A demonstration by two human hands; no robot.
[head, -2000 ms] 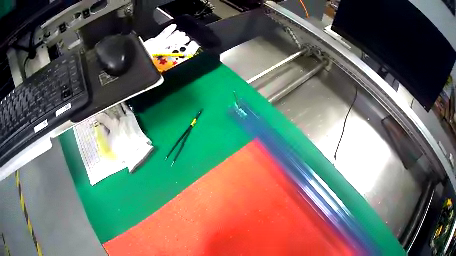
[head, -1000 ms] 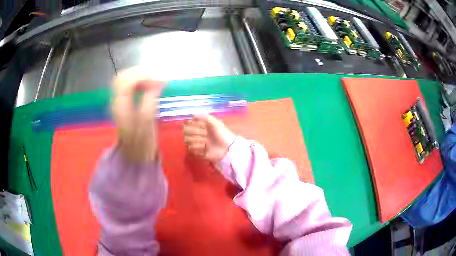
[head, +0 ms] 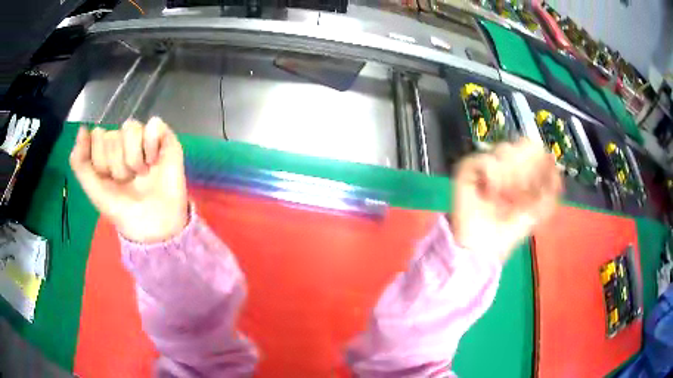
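Observation:
My left hand (head: 136, 177) is raised over the left end of the clear plastic strips, its fingers curled closed with nothing visible in them. My right hand (head: 505, 192) is raised at the right, in front of the conveyor edge, blurred, its fingers curled closed; nothing shows in it. The bluish-purple clear plastic strips (head: 295, 190) lie along the far edge of the red mat (head: 295, 280), between my hands. Their left end is hidden behind my left hand.
Circuit boards (head: 483, 114) ride on black carriers on the conveyor (head: 435, 55). Another board (head: 618, 291) lies on a second red mat (head: 568, 295) at right, beside a blue sleeve (head: 658, 339). Tweezers (head: 65, 210) and papers (head: 22, 266) lie at left on the green mat (head: 487, 339).
My hands have moved apart, left hand leftward and right hand far to the right, away from the strips. The view has shifted; more of the conveyor's far side shows.

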